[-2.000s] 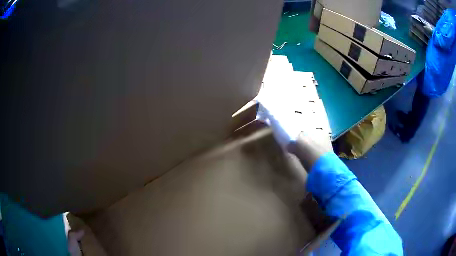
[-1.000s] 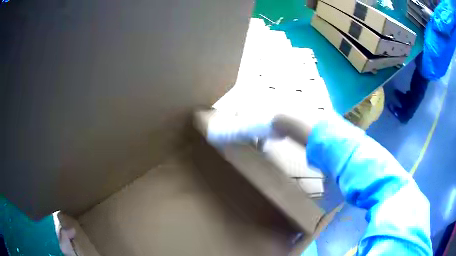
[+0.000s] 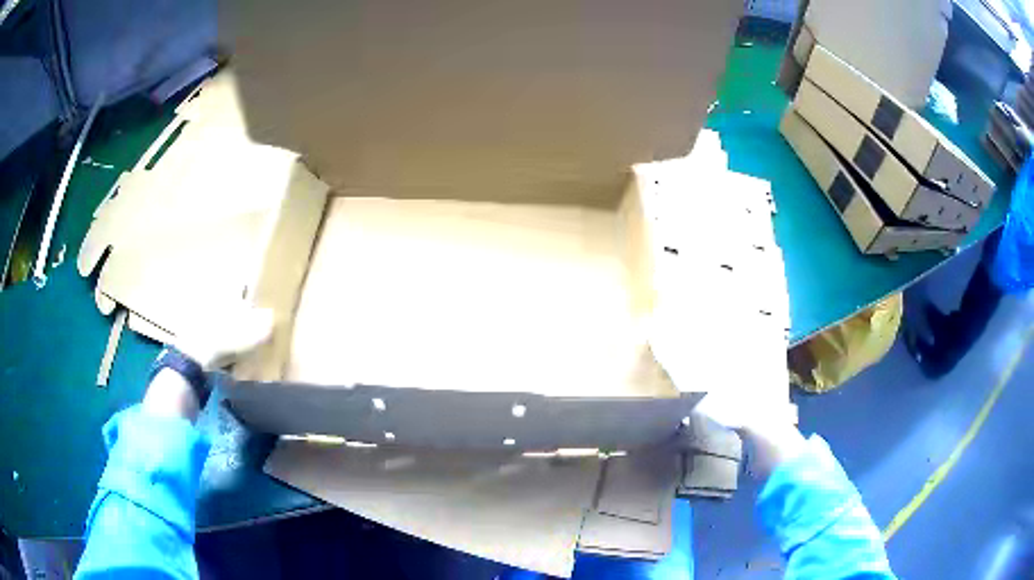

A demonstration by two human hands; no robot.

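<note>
A brown box tray [image 3: 465, 300] lies open before me, its side walls up. Its lid panel [image 3: 476, 91] stands up at the back. The front wall [image 3: 465, 417] is upright with small holes along it. My left hand [image 3: 236, 338], looking white-gloved, grips the left wall near the front corner. My right hand [image 3: 726, 402], in a white glove, is at the right front corner, holding it; its fingers are washed out by glare. Box blanks [image 3: 731, 278] lie under and right of the tray.
More flat blanks [image 3: 181, 215] lie at the left on the green bench [image 3: 57, 385], with thin cardboard strips [image 3: 70, 187]. Finished boxes [image 3: 879, 159] are stacked at the back right. A yellow bag [image 3: 850, 346] is below the bench edge; a person in blue [image 3: 1017, 232] stands at the far right.
The tray now faces me squarely, with its right wall upright and front wall raised. My right hand moved from the right wall to the front corner. My left hand shows more fully.
</note>
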